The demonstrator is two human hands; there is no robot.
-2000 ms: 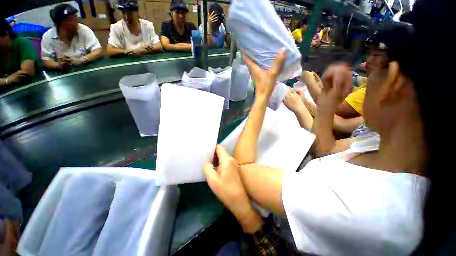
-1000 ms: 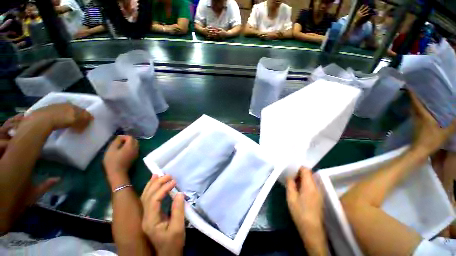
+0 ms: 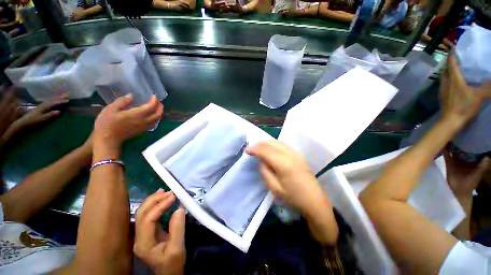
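Note:
A white foam box (image 3: 195,221) lies tilted in front of me with two pale bagged stacks (image 3: 207,153) side by side in its well. My left hand (image 3: 160,232) is at the box's near left edge, fingers apart and holding nothing; whether the fingertips touch the rim is unclear. My right hand (image 3: 288,180) reaches over the box's right side, its fingertips at the upper end of the right stack, grasping nothing visible. A plain white panel, maybe a foam lid (image 3: 340,115), slants up behind the box's right corner. My right hand partly covers its lower end.
Frosted bags stand upright on the green conveyor (image 3: 210,80), one at centre (image 3: 282,70), others left and right. A neighbour's braceleted arm (image 3: 110,177) is at left. Another's arm (image 3: 409,172) crosses a second foam box (image 3: 344,188) at right. A filled box is far left; people sit opposite.
My right hand has moved left from beside the white panel to over the right stack. My left hand stays near the box. The left neighbour's braceleted hand has risen towards the upright bags.

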